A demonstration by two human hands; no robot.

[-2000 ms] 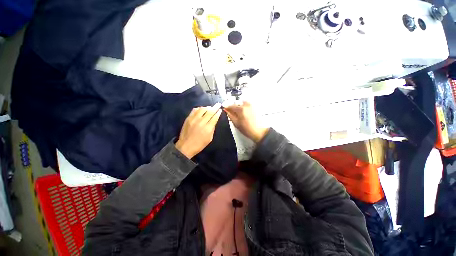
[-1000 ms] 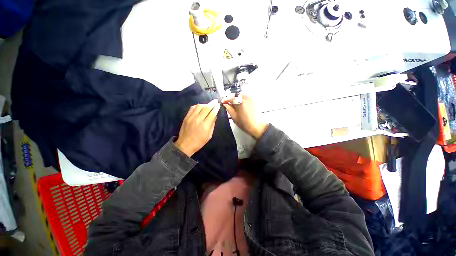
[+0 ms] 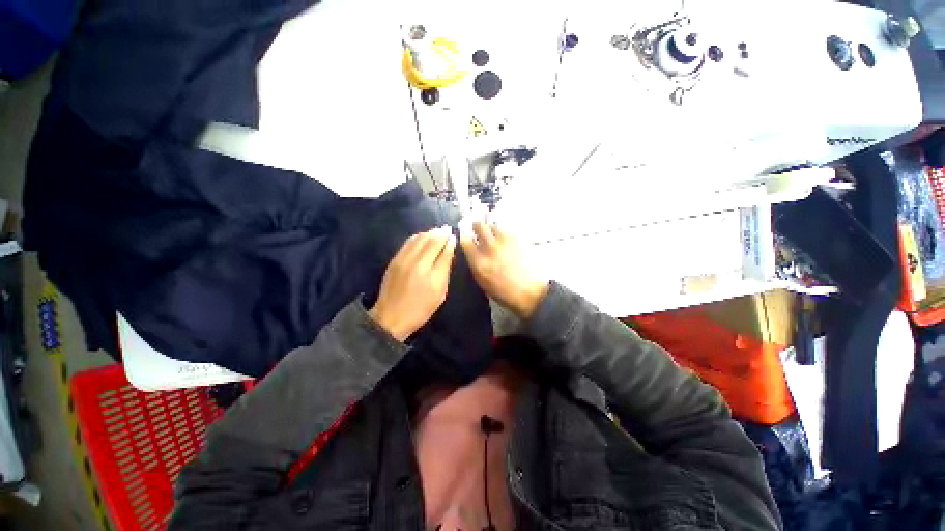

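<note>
A large dark navy garment (image 3: 280, 223) lies over the left of the white table and runs to the needle area. My left hand (image 3: 417, 278) pinches its edge just below the presser foot (image 3: 463, 195). My right hand (image 3: 503, 268) is close beside it on the right, with its fingertips at the same cloth edge. Both thumbs and fingers are nearly closed. The white sewing machine (image 3: 601, 104) stretches across the top, with a yellow ring (image 3: 433, 64) on its left end. The fabric edge between the fingertips is bright and hard to make out.
A red slotted basket (image 3: 145, 441) stands at the lower left. The machine bed (image 3: 642, 249) lies right of my hands. Under the table's right side are an orange plastic bag (image 3: 731, 368) and a cardboard box (image 3: 772, 314). Dark strips (image 3: 858, 384) hang at the right.
Both hands have moved slightly down, toward my body, and the right fingertips sit lower below the presser foot. The navy garment lies almost the same. The view has shifted slightly.
</note>
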